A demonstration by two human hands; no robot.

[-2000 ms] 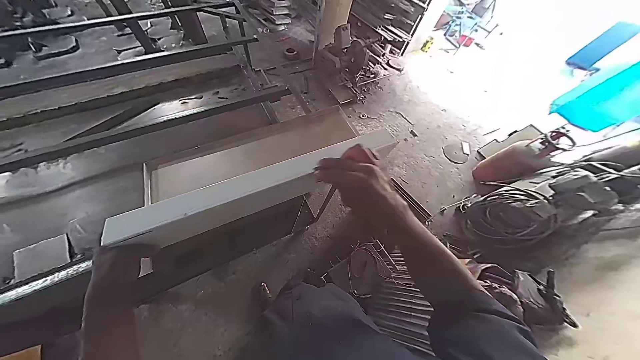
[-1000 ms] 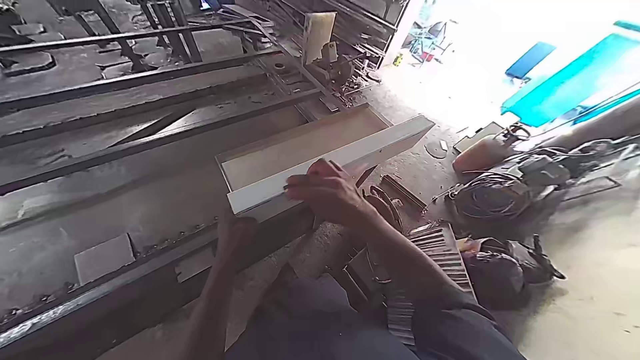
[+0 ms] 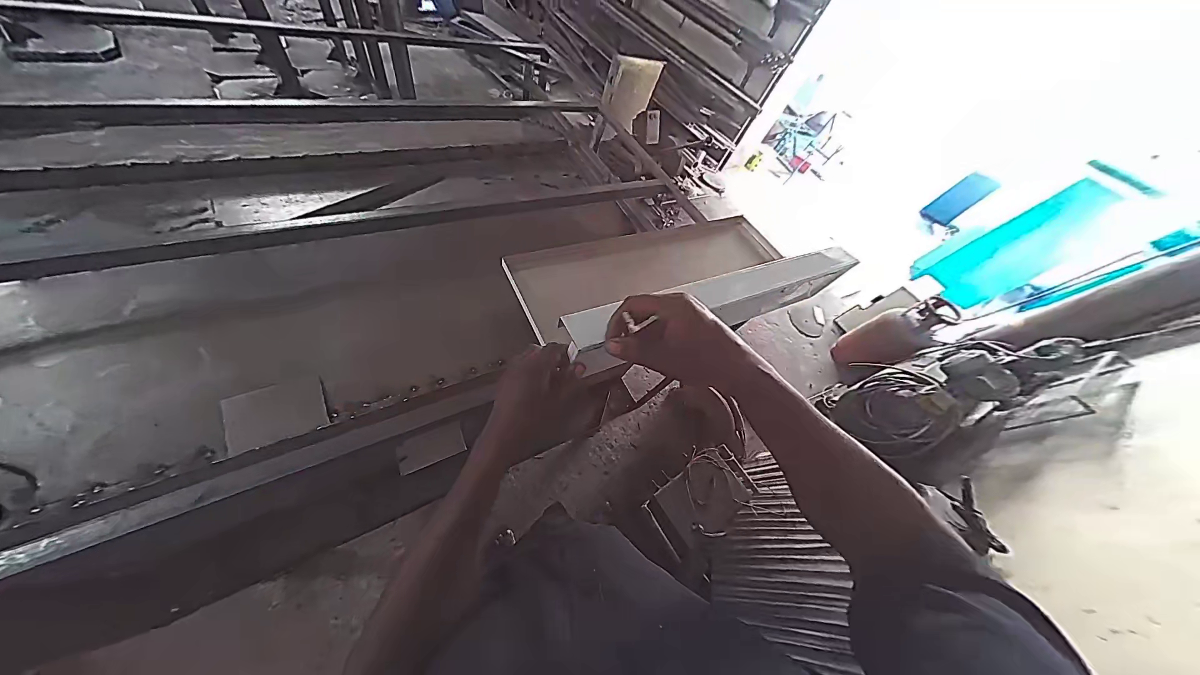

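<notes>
A long pale sheet-metal box section [image 3: 750,287] lies along the near side of a shallow rectangular metal tray [image 3: 619,274]. At the near left end of the section, my left hand [image 3: 544,389] grips its corner, fingers partly hidden. My right hand [image 3: 661,337] rests against the section close by, its fingers closed on a small, thin whitish piece, perhaps a marker or chalk. A square metal plate [image 3: 274,415] lies on the workbench to the left.
Dark steel bars [image 3: 347,217] cross the workbench. Stacked metal lengths [image 3: 694,56] stand at the back. A gas cylinder [image 3: 881,336] and coiled cables [image 3: 891,403] lie on the floor at right. A ribbed metal piece [image 3: 783,553] is below my right arm.
My left hand stays at the section's near end. My right hand has moved along the section toward that end, close to my left hand. The view has shifted.
</notes>
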